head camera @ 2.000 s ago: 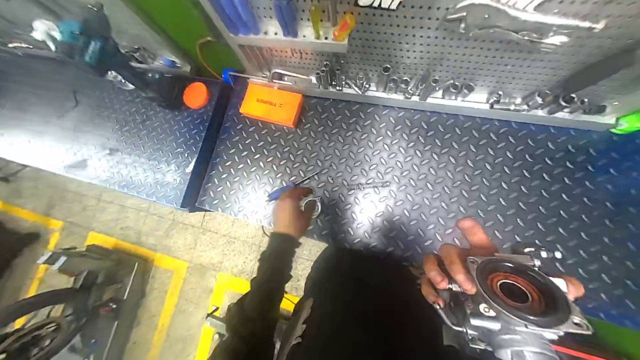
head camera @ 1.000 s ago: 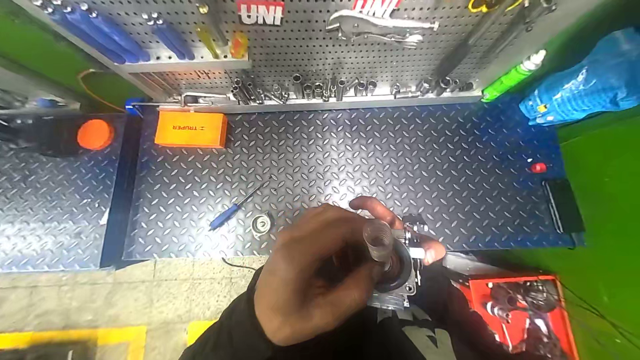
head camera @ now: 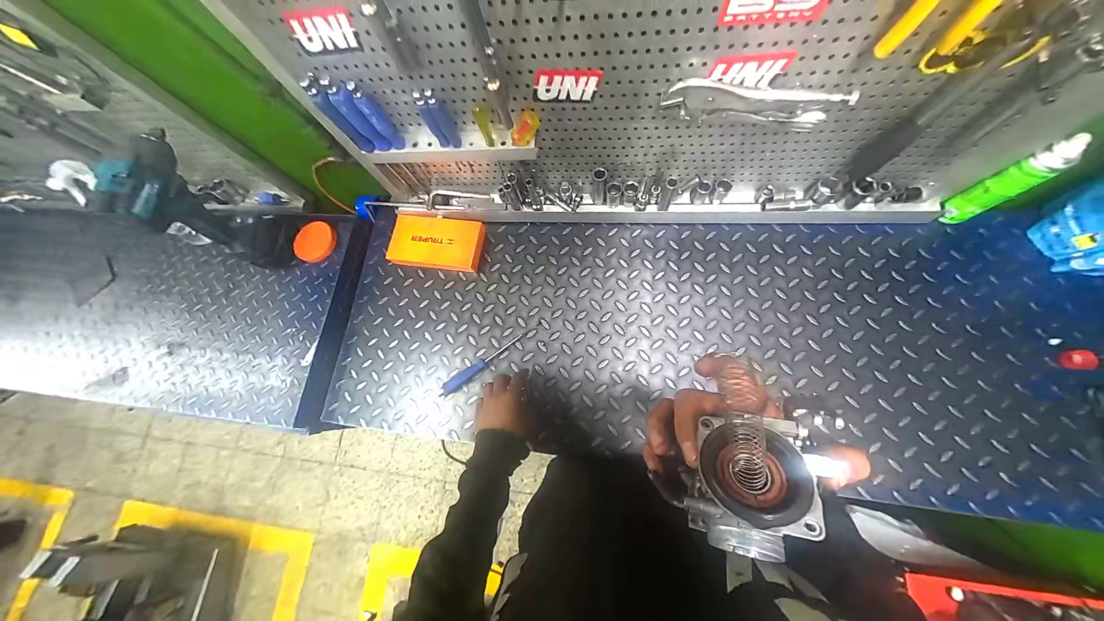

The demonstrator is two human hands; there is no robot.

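My right hand (head camera: 681,423) holds a metal carburetor (head camera: 806,526) by its body, with the round opening and dark rubber diaphragm (head camera: 780,509) facing up. A coil spring (head camera: 749,457) stands in the middle of the diaphragm, its upper end blurred against my fingers. My left hand (head camera: 504,404) rests at the front of the diamond-plate bench (head camera: 690,293), fingers down; whether something is under them is hidden. Just beyond those fingers lies a screwdriver with a blue handle (head camera: 464,378), its shaft pointing away to the right.
An orange box (head camera: 435,241) sits at the back left of the bench. Sockets (head camera: 634,191) line the ledge below a pegboard with locking pliers (head camera: 750,102). A green spray can (head camera: 1009,179) is at the back right, a red tray (head camera: 1000,595) at the lower right, a power tool (head camera: 142,181) far left.
My left hand has gone from the carburetor to the bench beside the screwdriver. The spring now stands uncovered in the diaphragm. A round metal cap seen near the screwdriver a second ago is out of sight.
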